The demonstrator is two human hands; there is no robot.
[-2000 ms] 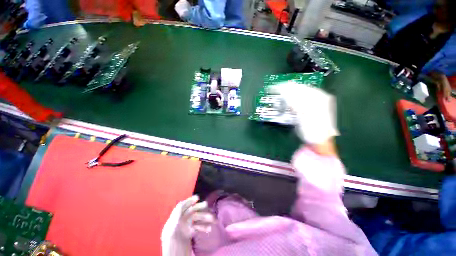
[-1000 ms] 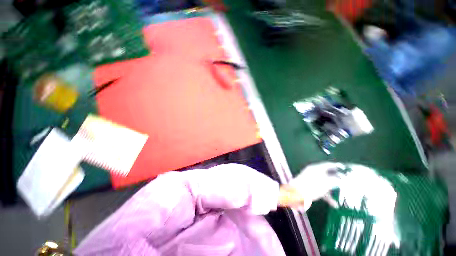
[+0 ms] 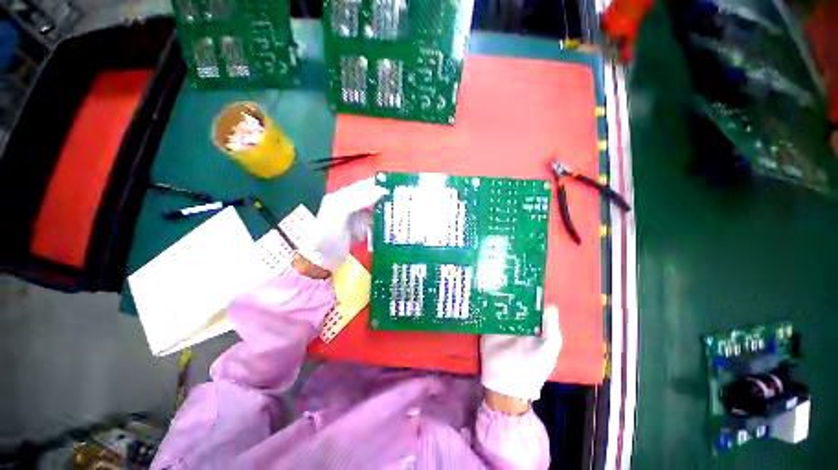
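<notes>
A green circuit board (image 3: 482, 248) is held over the red mat (image 3: 574, 294), its solder side with silvery-white stripe blocks facing up. My left hand (image 3: 345, 220), in a white glove, grips its left edge near the upper corner. My right hand (image 3: 522, 363), also gloved, holds its lower edge near the right corner. The fingers under the board are hidden. Side cutters (image 3: 562, 172) lie to the right of the board on the mat. Tweezers (image 3: 344, 161) lie at the mat's upper left.
Two green boards (image 3: 439, 78) (image 3: 280, 64) stand at the far edge. A yellow cup (image 3: 266, 151), marker pens (image 3: 204, 209) and white papers (image 3: 188, 275) are left. A black bin (image 3: 138, 138) is far left. The conveyor (image 3: 675, 275) carries boards on the right.
The view has swung left from the conveyor to the mat. The board has moved from the conveyor to above the mat. My left hand has come into view and holds it too.
</notes>
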